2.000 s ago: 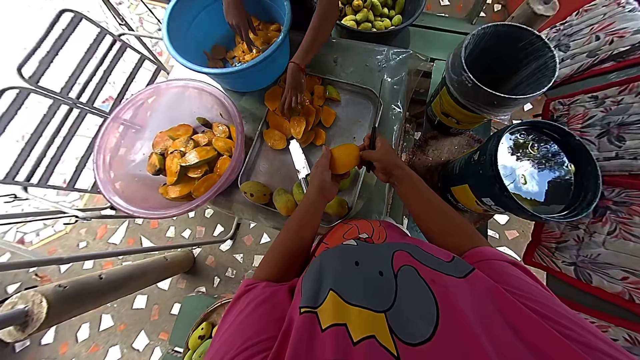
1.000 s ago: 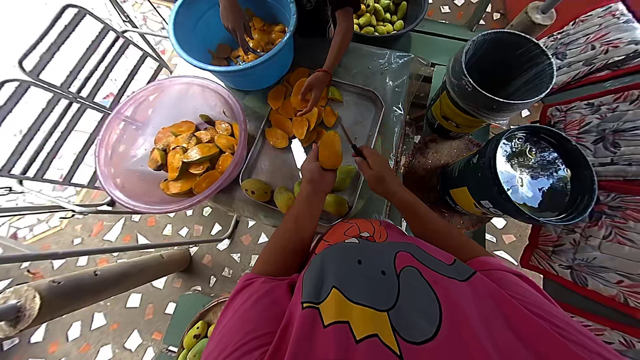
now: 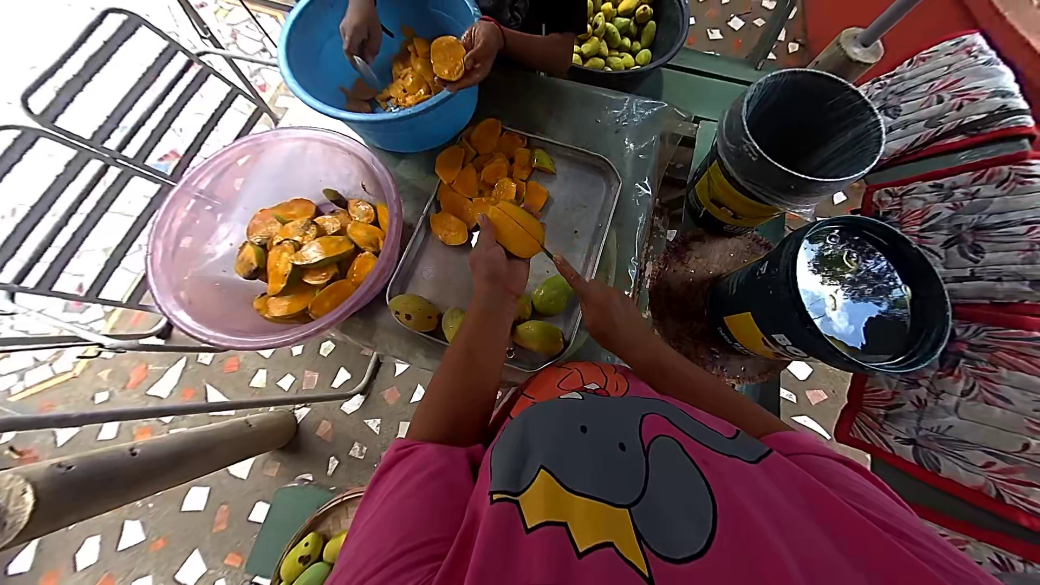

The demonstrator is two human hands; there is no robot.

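Note:
My left hand (image 3: 497, 264) holds a peeled orange mango (image 3: 517, 230) above a metal tray (image 3: 597, 166). In my right hand (image 3: 600, 307) is a knife, mostly hidden, whose blade (image 3: 548, 253) meets the mango's lower right side. A dark line runs along the fruit. Cut orange mango pieces (image 3: 487, 171) lie at the tray's far end. Whole green-yellow mangoes (image 3: 539, 336) rest at its near end, partly behind my left forearm.
A pink basin (image 3: 195, 284) with cut mangoes stands left. Another person's hands (image 3: 479, 53) work over a blue basin (image 3: 406, 140). Two dark buckets, one open (image 3: 735, 191) and one holding water (image 3: 743, 313), stand right. A dark tub (image 3: 678, 41) holds green mangoes.
My hands have moved from holding the mango and knife apart to bringing the blade against the fruit. The other person's hand has left the tray and now holds a mango piece over the blue basin.

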